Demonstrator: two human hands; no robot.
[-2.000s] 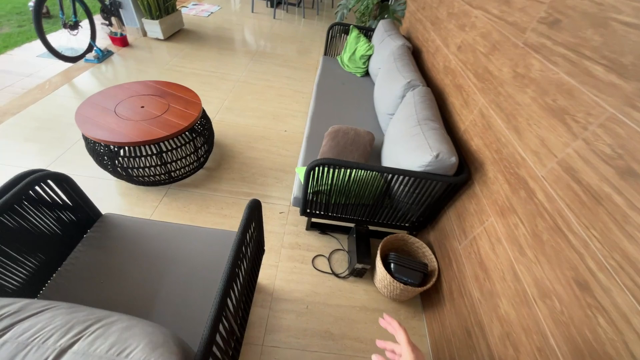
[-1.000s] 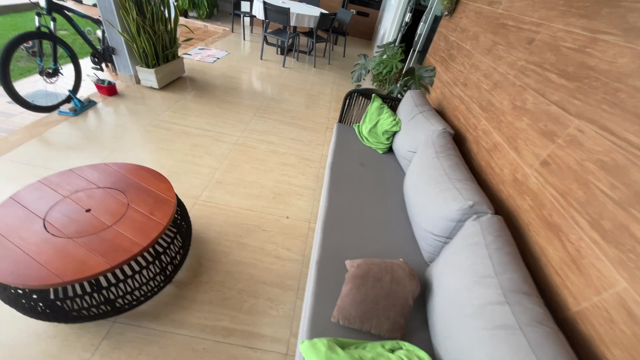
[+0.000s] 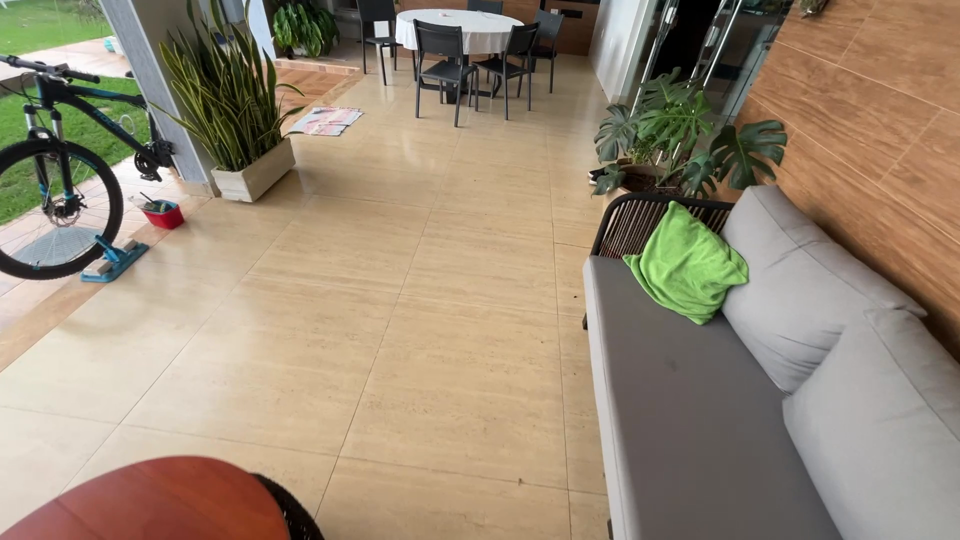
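Neither my left hand nor my right hand shows in the head view now. A long grey sofa [image 3: 675,405] runs along the right side, with grey back cushions [image 3: 810,277] leaning by the wall. On its far end lies a bright green cushion [image 3: 688,262], against the black woven armrest [image 3: 637,225]. At the bottom left is part of a round reddish wooden table top [image 3: 165,506] on a black woven base.
A bicycle [image 3: 67,157] stands at the left, near a red container [image 3: 164,216] and a blue tool [image 3: 114,259] on the floor. Potted snake plants [image 3: 229,112] and a monstera [image 3: 671,127] flank the tiled floor [image 3: 442,300]. Chairs [image 3: 444,64] surround a cloth-covered table [image 3: 457,28] at the back.
The view has moved forward along the sofa. The hand at the bottom two seconds ago is out of view, as are the basket, the armchair and the brown cushion.
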